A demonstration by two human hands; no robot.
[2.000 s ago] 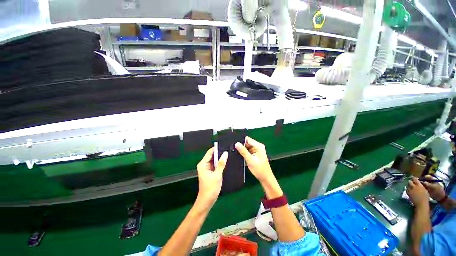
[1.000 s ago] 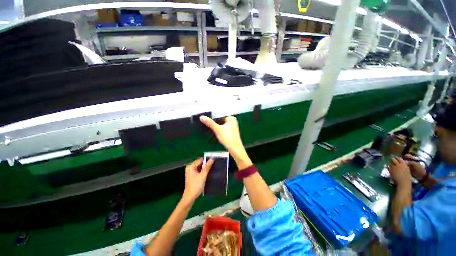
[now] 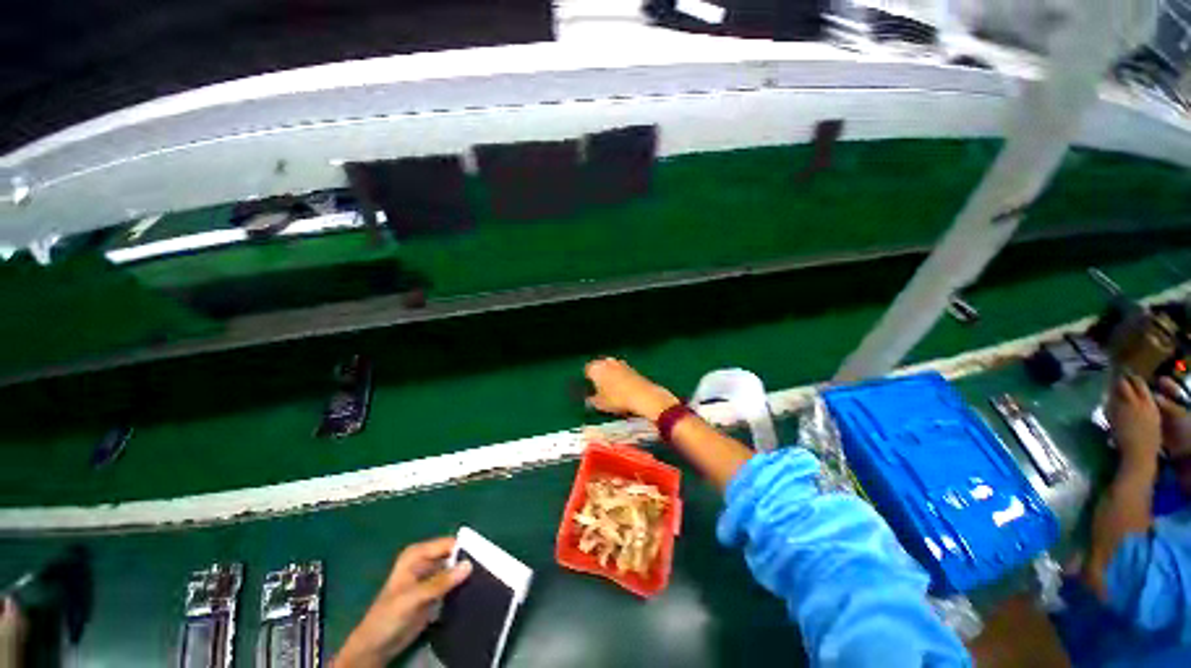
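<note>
My left hand (image 3: pixel 402 603) grips a white backing sheet (image 3: pixel 520 574) bearing a black rectangular pad (image 3: pixel 473 616), low over the bench. My right hand (image 3: pixel 622 389) reaches over the green belt beyond the red bin. A small dark patch shows at its fingertips; whether it holds something cannot be made out. Two opened phone assemblies stand side by side at the lower left of the bench, one (image 3: pixel 209 629) left of the other (image 3: pixel 290 626). Black sheets (image 3: pixel 526 180) hang in a row from the shelf edge.
The red bin (image 3: pixel 570 538) holds tan curled scraps (image 3: pixel 620 526). A white roll (image 3: pixel 741 389) stands behind it. A wrapped blue tray (image 3: pixel 934 476) lies right. Dark phone units (image 3: pixel 346 398) lie on the belt, beyond the white rail (image 3: pixel 392 480). Another person's hands (image 3: pixel 1139 424) work at far right.
The view has tilted down. My right hand has left the hanging black sheets and moved down over the belt. My left hand has lowered the white sheet with its pad towards the bench.
</note>
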